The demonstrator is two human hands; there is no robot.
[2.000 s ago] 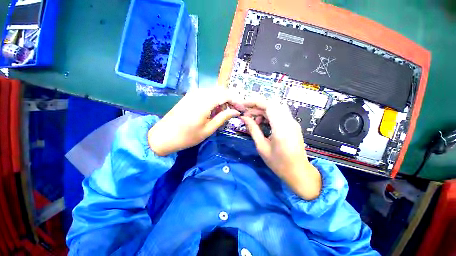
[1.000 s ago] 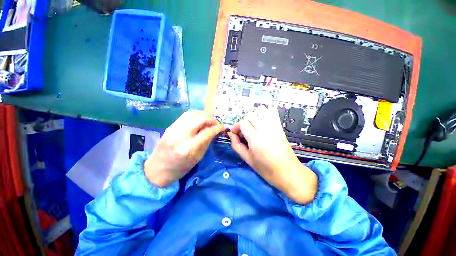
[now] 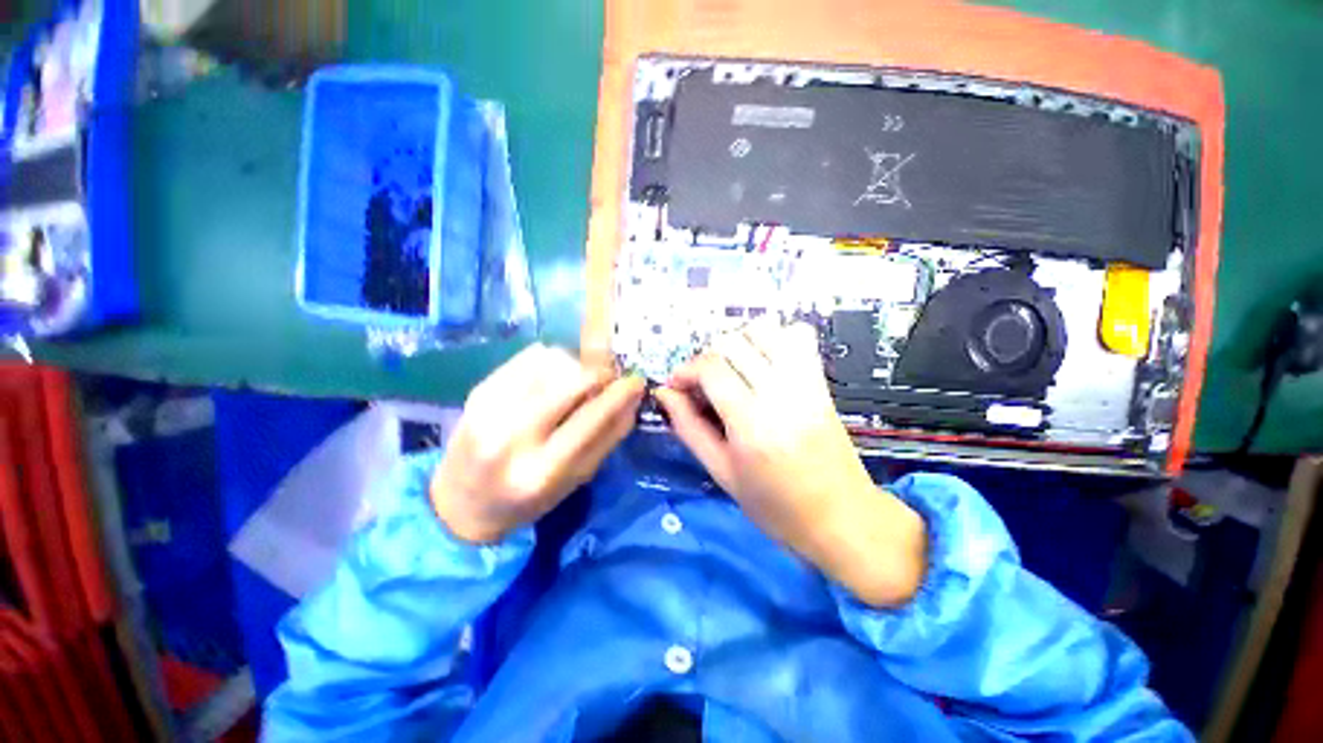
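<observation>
An open laptop base [image 3: 1074, 363] lies in an orange-red foam tray [image 3: 1203, 261]. Its long black battery [image 3: 929, 167] runs along the far side, with a black fan [image 3: 1001, 337] nearer me and the motherboard [image 3: 697, 298] at the left. My left hand [image 3: 537, 443] and my right hand [image 3: 769, 436] meet at the near left corner of the base, with thumbs and forefingers pinched close together. Anything between the fingertips is too small to make out. The wrists lie below the near edge.
A blue bin [image 3: 327, 218] with tiny black bits stands on a clear plastic bag [image 3: 511, 269] left of the tray. A larger blue tray [image 3: 113, 189] with mixed parts is at the far left. Below the bench edge lies a white sheet [image 3: 312, 508]. A black cord [image 3: 1271, 380] is at the right.
My hands were over the motherboard's near part, fingers curled together; they moved to the near left corner and are now pinched there. The view has shifted and turned slightly.
</observation>
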